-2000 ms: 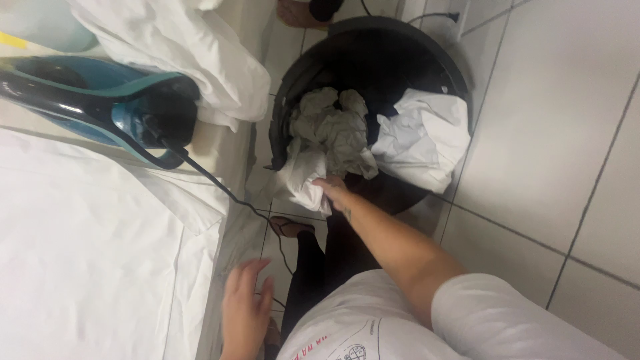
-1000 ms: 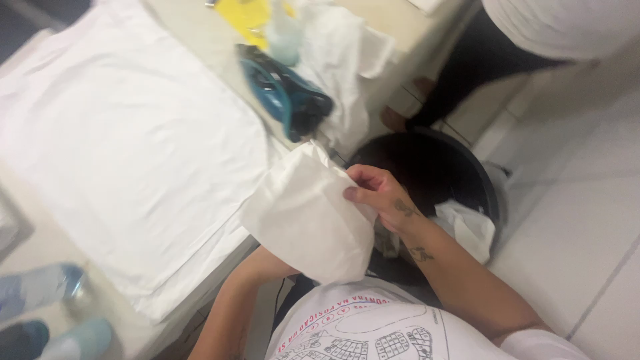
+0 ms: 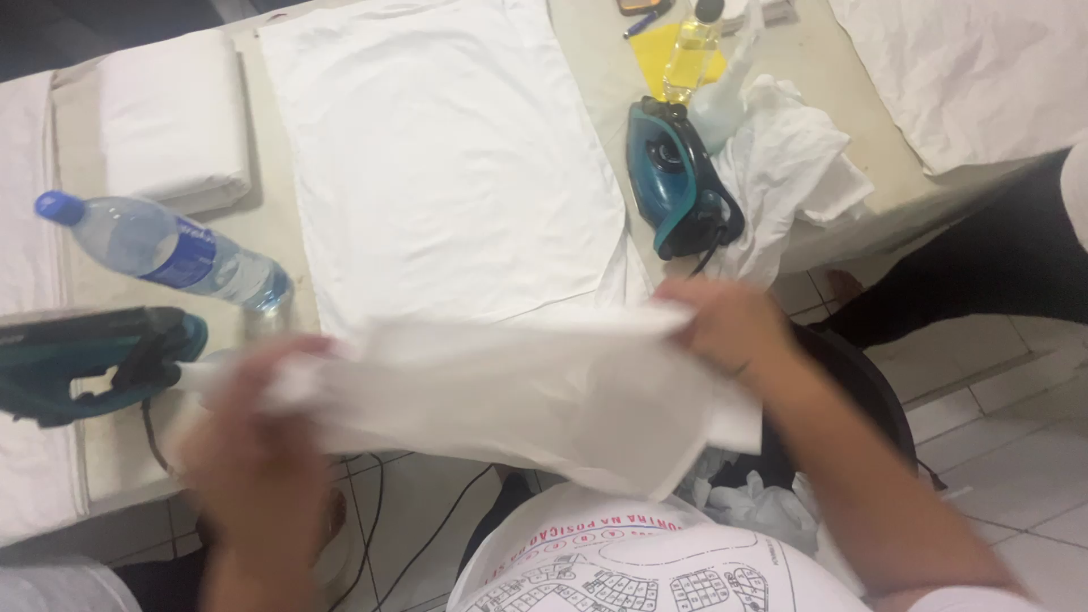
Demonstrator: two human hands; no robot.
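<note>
A white cloth [image 3: 527, 391], blurred by motion, is stretched between my two hands above the table's near edge. My left hand [image 3: 263, 425] grips its left end, and my right hand [image 3: 722, 331] pinches its upper right corner. Beyond it a larger white cloth [image 3: 450, 161] lies spread flat on the covered table [image 3: 586, 51]. A teal and black clothes iron [image 3: 671, 178] stands to the right of that cloth, beside a crumpled white cloth [image 3: 790, 161]. Below my right forearm is a black tub [image 3: 867, 399] with crumpled white cloths [image 3: 756, 510] in it.
A plastic water bottle [image 3: 178, 246], a folded white cloth stack [image 3: 170, 119] and a second iron [image 3: 93, 361] are on the left. A bottle of yellow liquid [image 3: 690, 55] is at the back. Cords [image 3: 425, 527] hang near the floor. People stand at both sides.
My right hand has come up from the tub with a white cloth. The cloth, bunched before my body a second ago, is now stretched between both hands. The view has swung toward the table.
</note>
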